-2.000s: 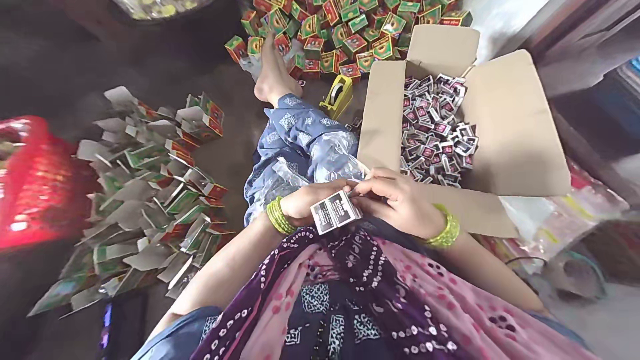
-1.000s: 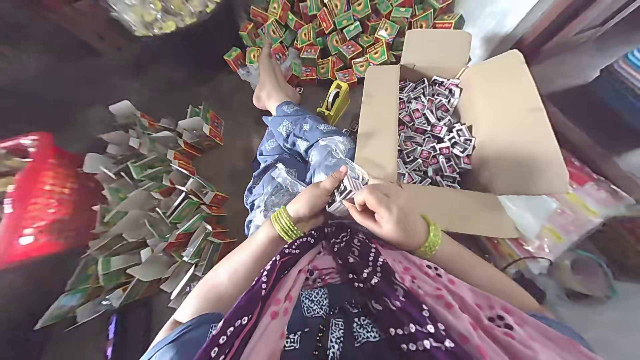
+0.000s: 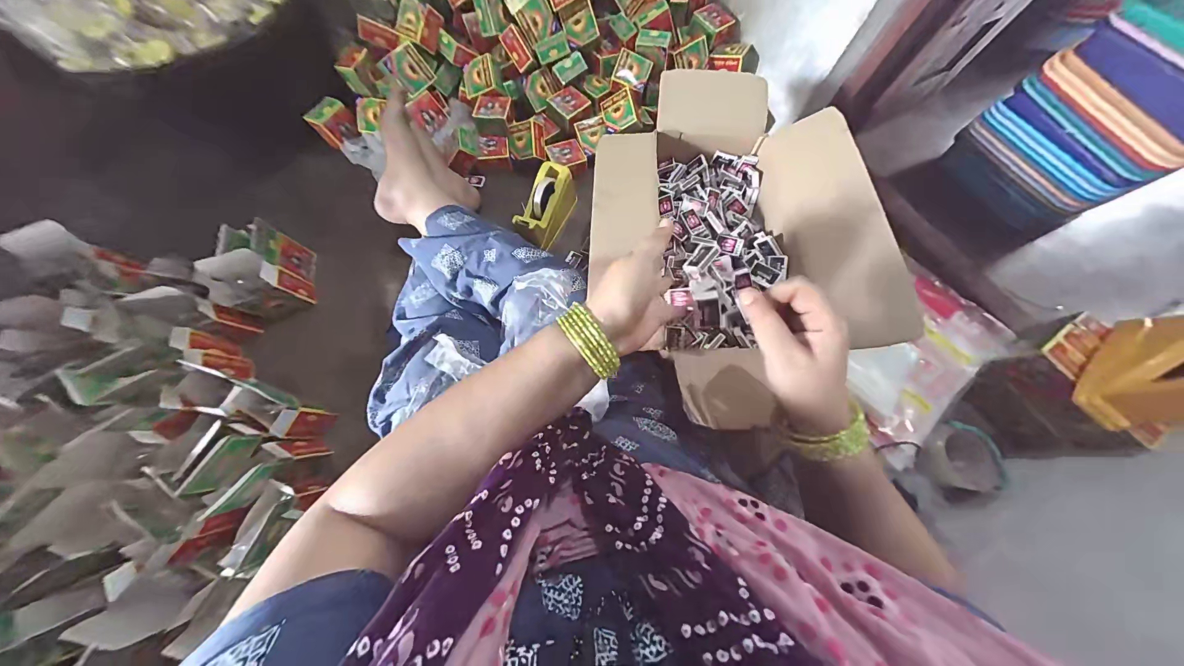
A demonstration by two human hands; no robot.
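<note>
An open cardboard carton stands in front of me, holding a heap of small dark-and-white printed boxes. Over its near left edge, my left hand reaches in with the fingers among the small boxes; a pink-marked one lies at its fingertips, and whether it is gripped is unclear. My right hand is above the near right part of the heap, thumb and forefinger pinched on a small dark box. Yellow-green bangles circle both wrists.
Red-and-green boxes are piled beyond my bare foot. A yellow tape dispenser stands left of the carton. Opened red-and-green cartons cover the floor at left. Plastic packets lie at right, near stacked folded cloths.
Both hands have moved from my lap forward and right to the carton. The small boxes they held together over the lap are no longer seen there.
</note>
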